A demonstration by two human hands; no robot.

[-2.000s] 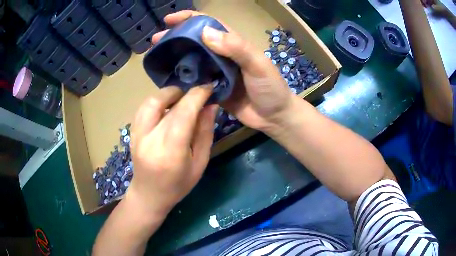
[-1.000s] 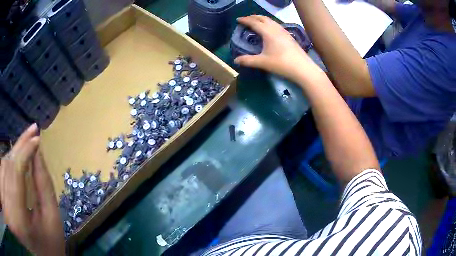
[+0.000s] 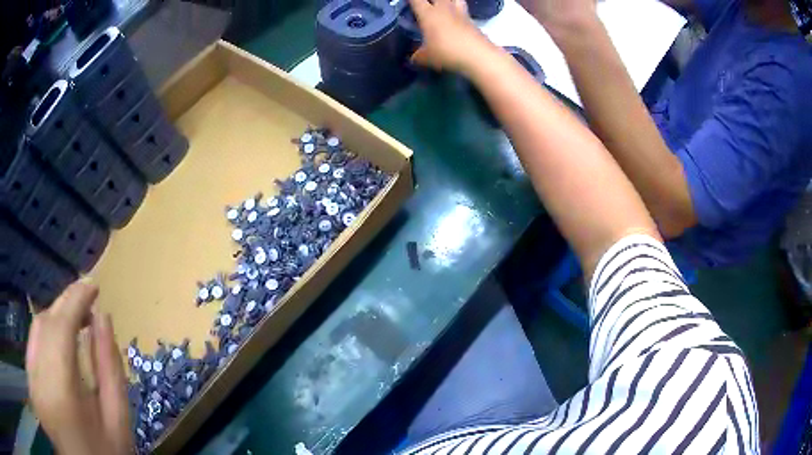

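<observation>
Heaps of small dark inserts with pale discs [image 3: 267,244] lie along the near side of the cardboard tray [image 3: 285,311]. Dark grey ribbed housings [image 3: 85,173] stand stacked at its far left side. My left hand [image 3: 76,373] is at the lower left over the tray's edge, fingers apart, with nothing seen in it. My right hand [image 3: 450,37] reaches to the top of the picture, its thumb and fingers around a dark housing [image 3: 408,28], mostly hidden by the hand, beside a housing stack [image 3: 356,53].
A person in a blue shirt [image 3: 743,133] sits at the right, forearm close beside my right arm. White paper [image 3: 637,40] lies at the upper right. Another housing [image 3: 523,64] is partly hidden behind my right forearm. A small dark piece [image 3: 413,256] lies on the green bench [image 3: 445,204].
Both hands have left the housing they worked on together. My right hand took hold of a housing right of the tray and moved it up and left beside the stack. The view turned right.
</observation>
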